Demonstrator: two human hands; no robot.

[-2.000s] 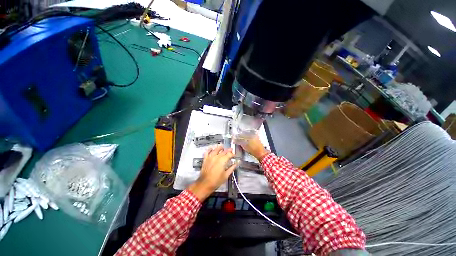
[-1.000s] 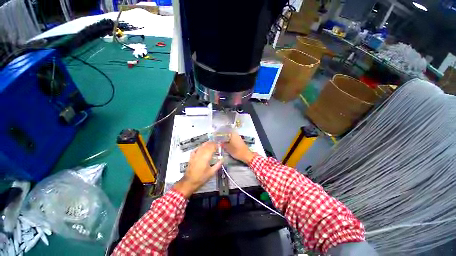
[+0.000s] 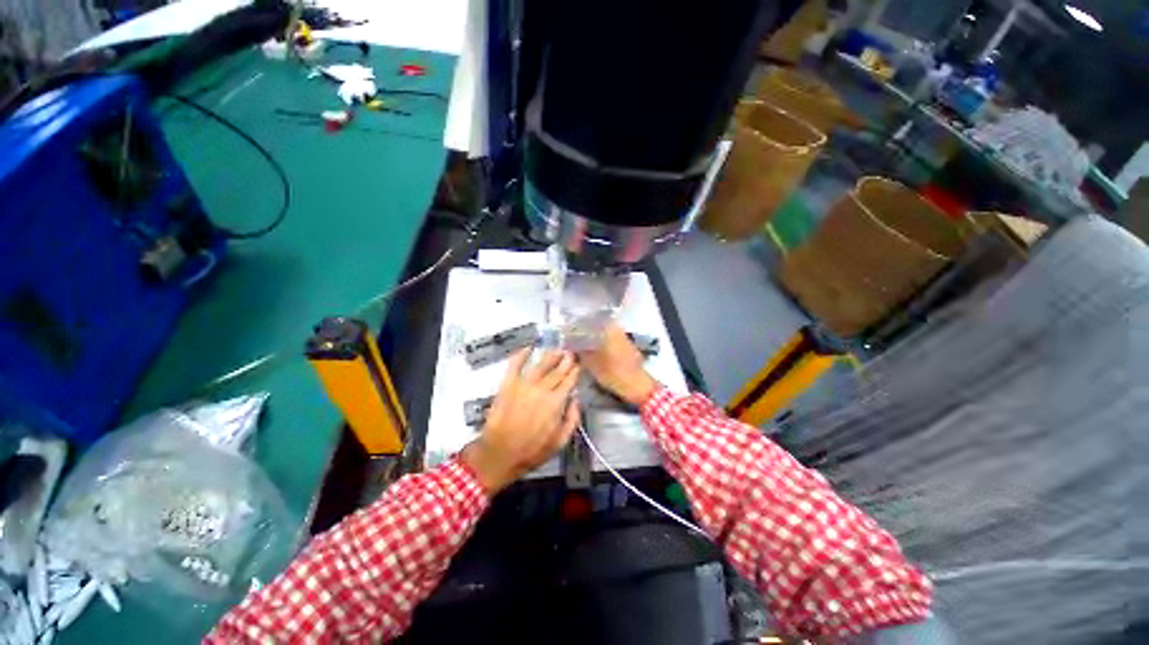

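My left hand (image 3: 531,410) lies over the middle of the white plate (image 3: 444,422), fingers bent at the fixture under the press head. My right hand (image 3: 617,367) is beside it, fingertips at the same spot. The housing is hidden by my fingers, so I cannot tell what each hand grips. A white cable (image 3: 621,480) runs from between my hands toward the lower right, under my right sleeve. The black press head (image 3: 617,139) is above, with the clear-looking horn (image 3: 590,302) just beyond my fingertips. Grey clamp bars (image 3: 499,343) lie on the plate.
Yellow-black posts (image 3: 359,388) stand on both sides of the plate. A clear parts bag (image 3: 189,510) and loose white shells (image 3: 57,590) lie on the green bench at left, near a blue machine (image 3: 95,252). Many white cords (image 3: 1008,416) hang at right. A red button (image 3: 576,504) is in front.
The camera view has shifted and tilted. Both hands stay at the fixture; the left fingers look slightly closer together around the spot. The cable still runs to the lower right.
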